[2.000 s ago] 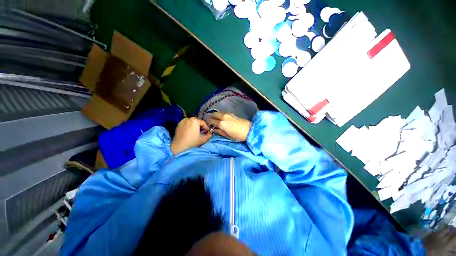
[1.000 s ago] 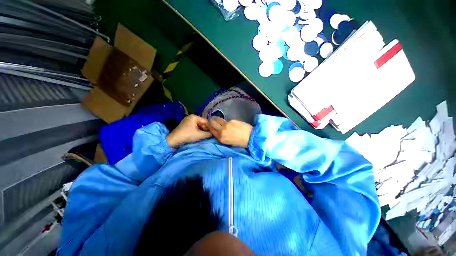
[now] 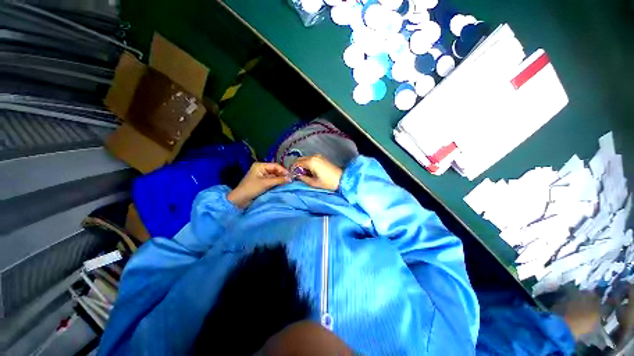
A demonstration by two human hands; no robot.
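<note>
My left hand [image 3: 260, 182] and my right hand [image 3: 321, 172] meet at my waist, fingertips pinched together around a small item [image 3: 297, 171], too small and blurred to tell. A thin dark-red cord [image 3: 320, 127] loops over the grey cloth on my lap, just beyond my hands. I cannot tell whether the cord joins the item. On the green bench, flat white cartons with red bands [image 3: 480, 115] lie in an overlapping pile. A loose heap of white and blue discs [image 3: 379, 52] lies left of them.
White paper slips [image 3: 566, 215] spread over the bench [image 3: 445, 191] at right. A clear bag [image 3: 309, 12] is at the top. An open brown cardboard box [image 3: 161, 104] and a deep blue object [image 3: 188, 188] are at left. Another person's blurred hand [image 3: 582, 313] and blue sleeve show lower right.
My hands stay together at my waist, with small finger shifts. My right arm has drawn in from its wider position one second ago. The other person's hand shows more clearly at lower right.
</note>
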